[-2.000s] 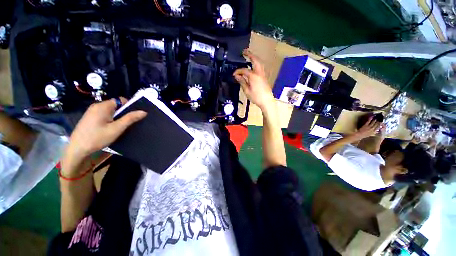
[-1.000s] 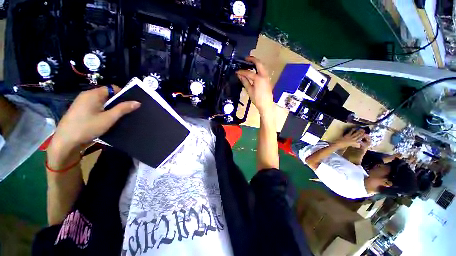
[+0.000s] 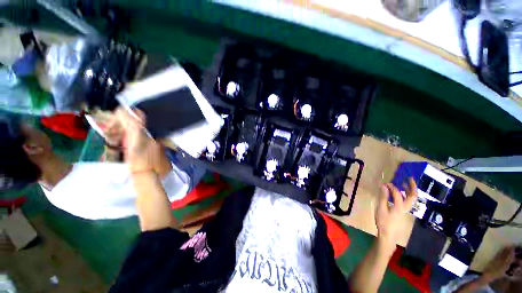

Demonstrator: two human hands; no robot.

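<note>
My left hand (image 3: 134,137) is raised at the left and holds a black sheet (image 3: 174,111) with white sheets showing around its edges; hand and sheets are blurred. My right hand (image 3: 395,212) has its fingers apart and holds nothing visible, in front of the blue-and-white screw feeder (image 3: 413,174). Black plastic housings (image 3: 312,154) lie in two rows on a dark mat, several with a round silver-white motor (image 3: 272,167) and thin wires. The sheets cover part of the housings' left end.
Tan cardboard (image 3: 369,189) covers the bench between the housings and the screw feeder. More motors lie on dark pieces beside the feeder, with a white card (image 3: 453,265). A person in white (image 3: 103,189) sits at the left; another person's hand (image 3: 503,263) shows at the lower right.
The view has swung left. My left hand has moved outward and up with the sheets, away from my lap. My right hand has left the end housing and moved right to the feeder.
</note>
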